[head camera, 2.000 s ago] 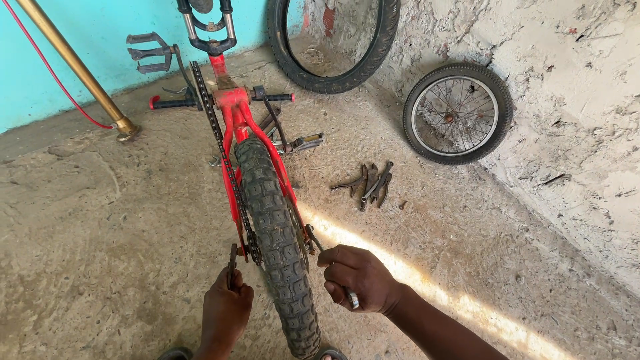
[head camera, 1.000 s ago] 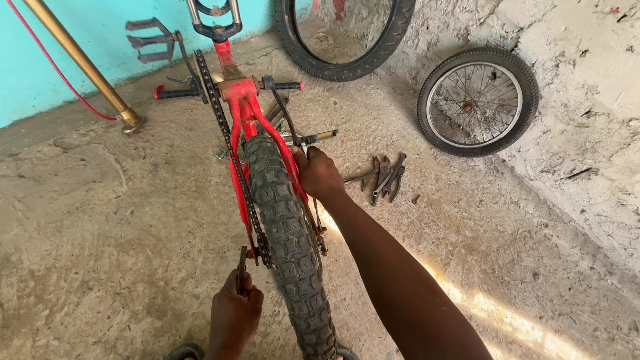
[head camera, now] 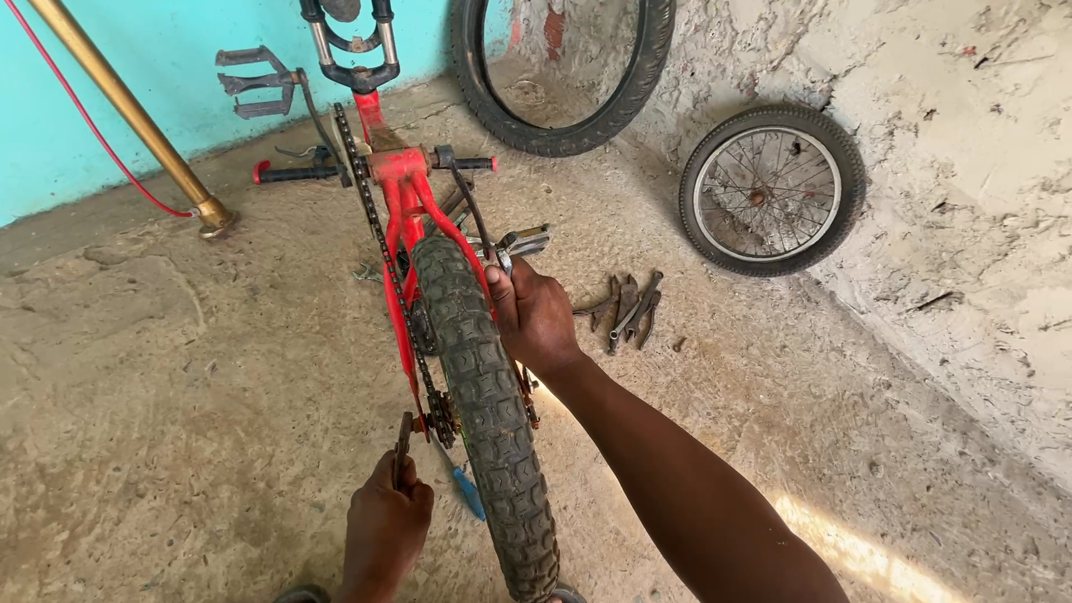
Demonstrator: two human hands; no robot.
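Observation:
A red bicycle frame [head camera: 400, 167] stands upside down, with a knobby rear tire [head camera: 486, 402] toward me and a chain [head camera: 381, 243] along its left side. My left hand [head camera: 387, 519] is closed on a rusty wrench [head camera: 403, 448], whose upper end meets the left end of the rear axle. My right hand [head camera: 536, 318] is at the right side of the frame, beside the tire and just below the crank arm [head camera: 471, 197]. It grips a metal tool [head camera: 504, 260], of which only a shiny end shows; the rest is hidden by the fingers.
Several pliers and wrenches [head camera: 628, 310] lie on the concrete floor at right. A blue-handled screwdriver [head camera: 469, 494] lies under the rear wheel. A small spoked wheel [head camera: 770, 193] and a loose tire [head camera: 561, 138] lean at the wall. A brass-colored pole [head camera: 134, 109] stands at upper left.
My right hand has moved from the right end of the rear axle up along the frame to near the crank arm. My left hand stays at the left end of the axle.

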